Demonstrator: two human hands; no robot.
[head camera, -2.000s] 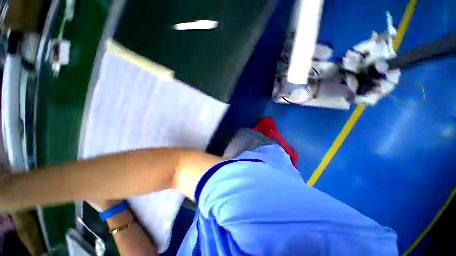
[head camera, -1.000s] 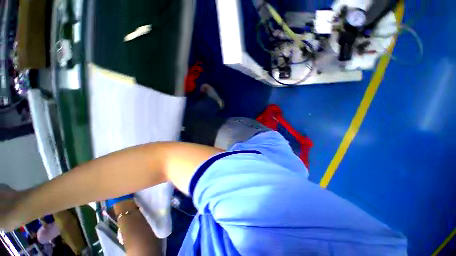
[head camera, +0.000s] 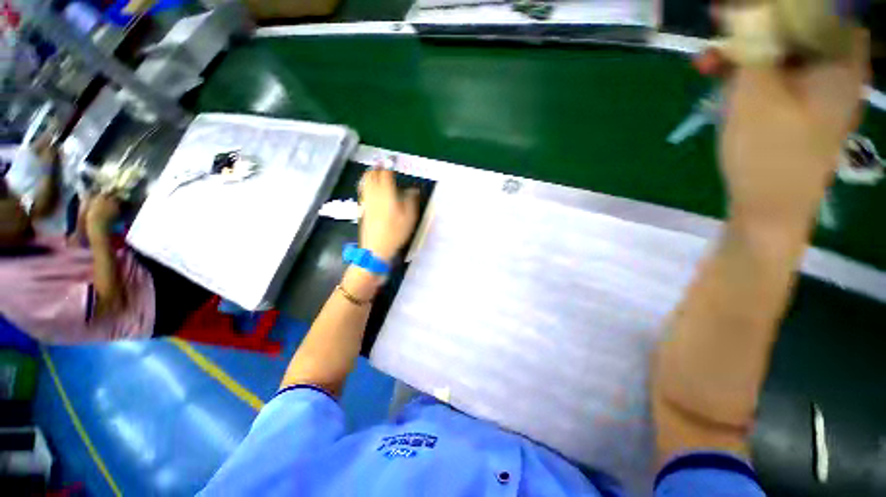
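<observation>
My left hand (head camera: 385, 214), with a blue wristband, is over the dark gap between the foam-topped tray and the mat. Its fingers look curled, but blur hides whether they hold anything. A white scrap (head camera: 340, 209) lies just left of it. My right hand (head camera: 792, 39) is raised at the top right, blurred and cut off by the top edge. Cream wrapping shows there, and its grip is unclear. The pale mat (head camera: 544, 301) lies between my arms. A white adapter-like piece with dark parts (head camera: 231, 165) rests on the foam-topped tray (head camera: 194, 233) at left.
A green conveyor belt (head camera: 583, 116) runs beyond the mat. A white piece (head camera: 860, 158) is on it at right. A slim white stick (head camera: 820, 442) lies right of the mat. Another person in a pink top (head camera: 78, 291) works at far left. A tray (head camera: 602, 14) stands beyond the belt.
The view has swung from the blue floor at right to the bench and belt. Both hands and the foam-topped tray now show. My right arm is raised at the right side.
</observation>
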